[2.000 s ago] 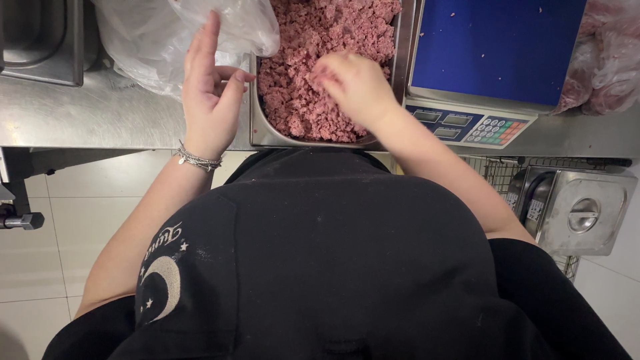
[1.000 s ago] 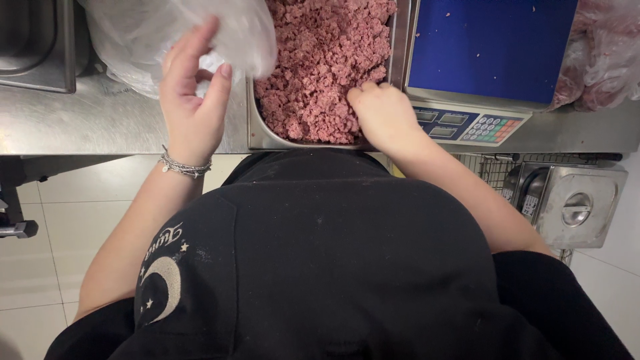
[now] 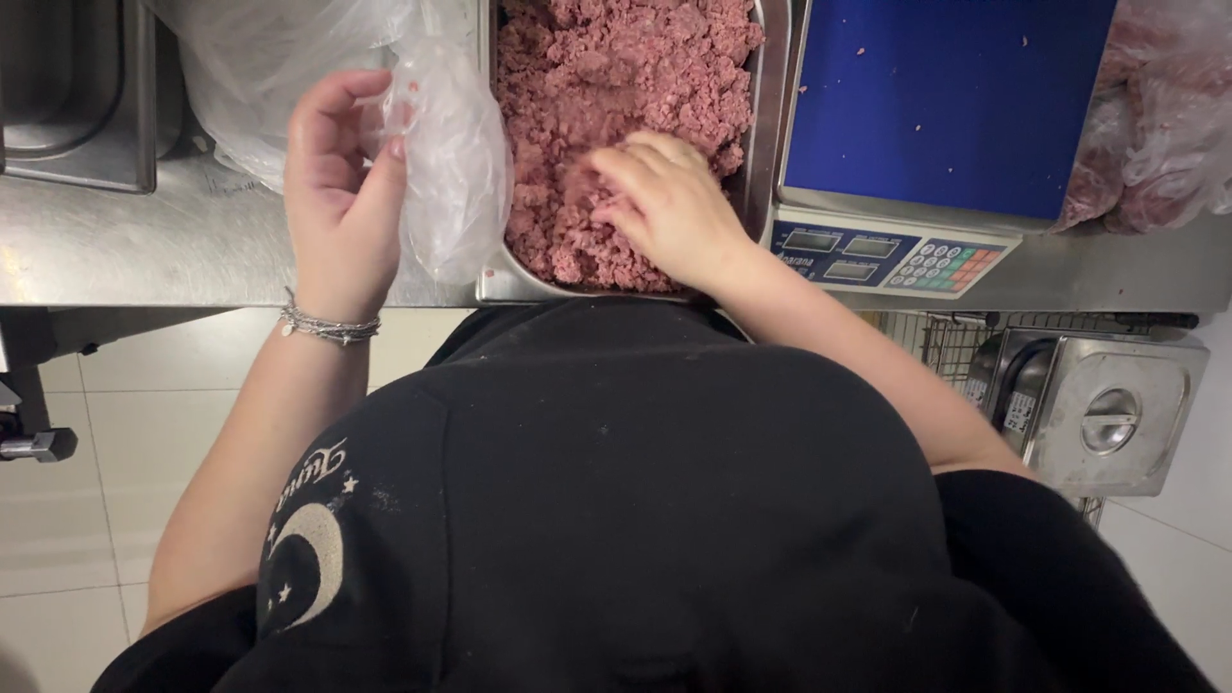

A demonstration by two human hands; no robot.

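Ground raw meat (image 3: 626, 58) fills a stainless steel pan (image 3: 765, 115) on the counter. My right hand (image 3: 664, 207) is in the meat near the pan's front, its fingers bent down and their tips partly hidden; whether it grips any meat cannot be told. My left hand (image 3: 346, 183), with chain bracelets at the wrist, is raised left of the pan, thumb and fingers curved apart. Just behind and beside it a clear plastic bag (image 3: 457, 164) hangs over the pan's left rim. Whether the left fingers hold the bag is not clear. Small bits of meat cling near those fingers.
A digital scale (image 3: 943, 106) with a blue platform stands right of the pan, bits of meat on it. Bagged meat (image 3: 1169, 125) lies beyond it. Metal pans (image 3: 125, 96) and more plastic (image 3: 279, 67) are at left. A lidded steel container (image 3: 1116, 414) sits lower right.
My right hand has moved left through the meat from the pan's right side. The plastic bag by my left hand hangs lower along the pan's left rim than before.
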